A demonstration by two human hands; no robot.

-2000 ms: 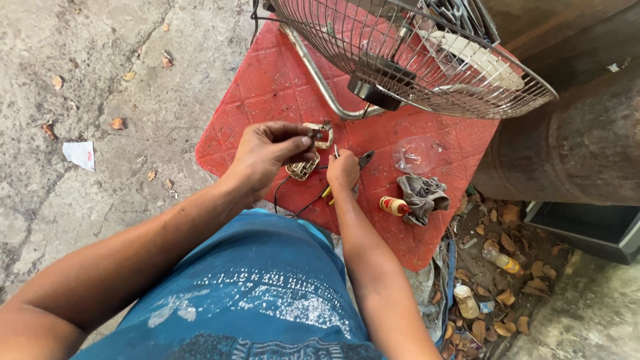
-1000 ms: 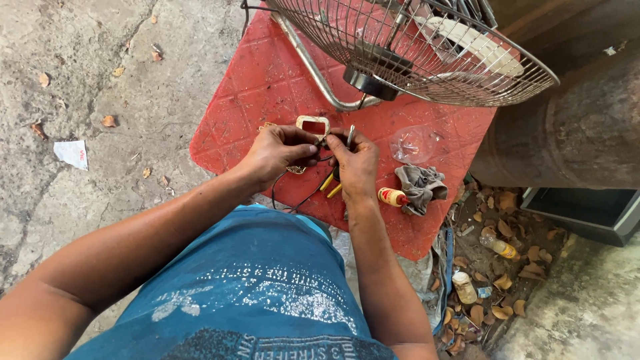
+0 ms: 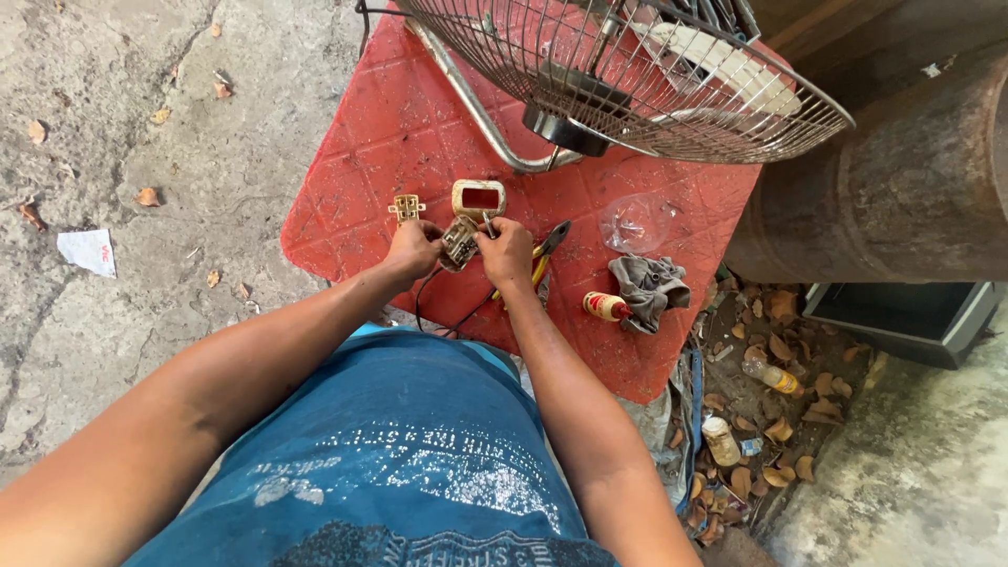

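Note:
My left hand (image 3: 416, 249) and my right hand (image 3: 506, 250) hold a small block with metal contacts (image 3: 458, 242) between them, over the red padded surface (image 3: 370, 150). A thin tool, its kind unclear, (image 3: 489, 227) is also in my right hand. Just beyond the block lies an off-white rectangular plastic frame (image 3: 479, 186). A yellowed plastic piece with square openings (image 3: 407, 208) is just beyond my left fingers. Yellow-handled pliers (image 3: 554, 239) lie right of my right hand, partly hidden by it. Dark cords (image 3: 420, 303) run below my hands.
A metal fan cage on a bent tube stand (image 3: 472, 102) stands at the far side. To the right are a clear plastic bowl-like piece (image 3: 635, 223), a grey rag (image 3: 650, 291) and a small red-capped bottle (image 3: 605, 306). A large rusty cylinder (image 3: 874, 173) adjoins the surface.
The off-white frame, held up at my fingers a second ago, now lies on the red surface. The contact block now shows plainly between my hands.

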